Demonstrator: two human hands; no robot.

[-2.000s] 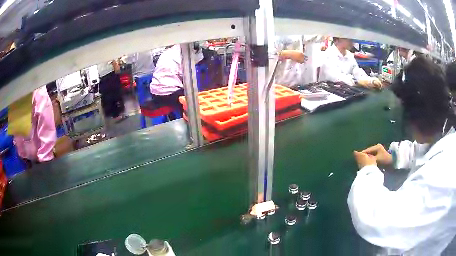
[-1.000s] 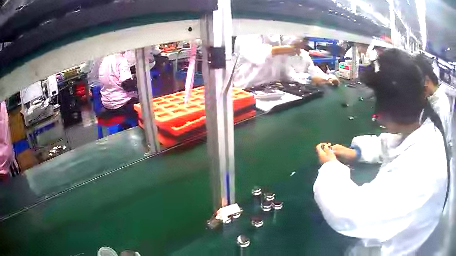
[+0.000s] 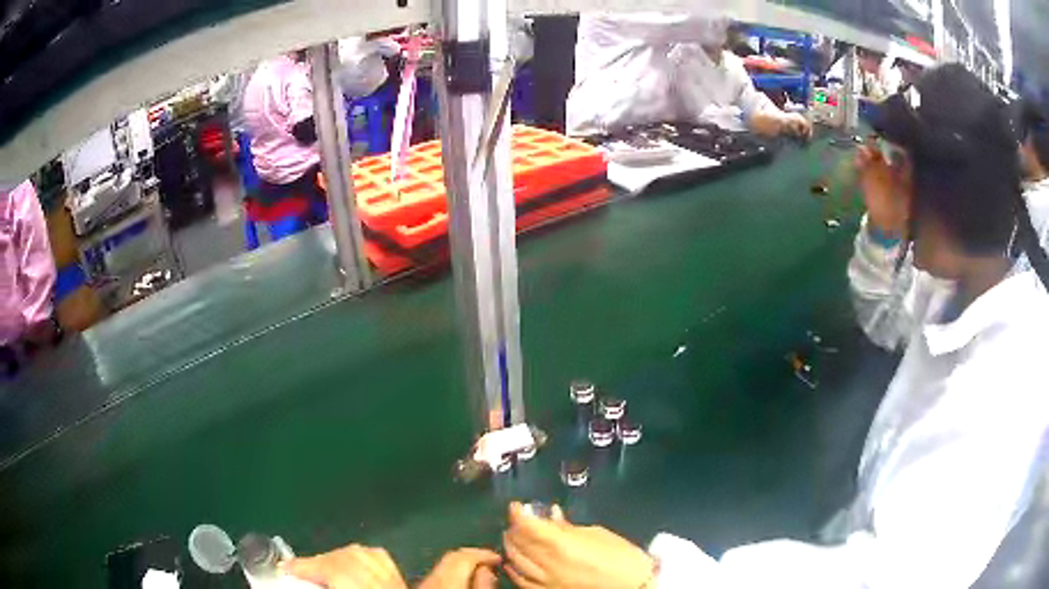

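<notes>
My left hand (image 3: 345, 567) is at the bottom edge, cut off, fingertips beside the mouth of a small whitish bottle (image 3: 262, 555); contact is unclear. A pale round lid (image 3: 212, 549) is left of the bottle. My right hand (image 3: 462, 571) is also cut off, fingers bent; whether it holds anything is hidden. Just right of it, a coworker's hand (image 3: 581, 555) has its fingertips at a small shiny round piece (image 3: 536, 510). Several silver-and-dark round pieces (image 3: 602, 433) stand on the green bench beyond.
A metal post (image 3: 481, 253) rises from the bench, with a small white block (image 3: 506, 442) at its foot. A black bin (image 3: 144, 561) is bottom left. Stacked orange-red trays (image 3: 529, 173) and a black tray (image 3: 702, 155) lie across the bench. A coworker (image 3: 966, 345) sits close at right.
Both my hands have come into view at the bottom. The coworker has stretched one hand towards the round pieces and raised the other to the head. Bottle and lid show more fully again.
</notes>
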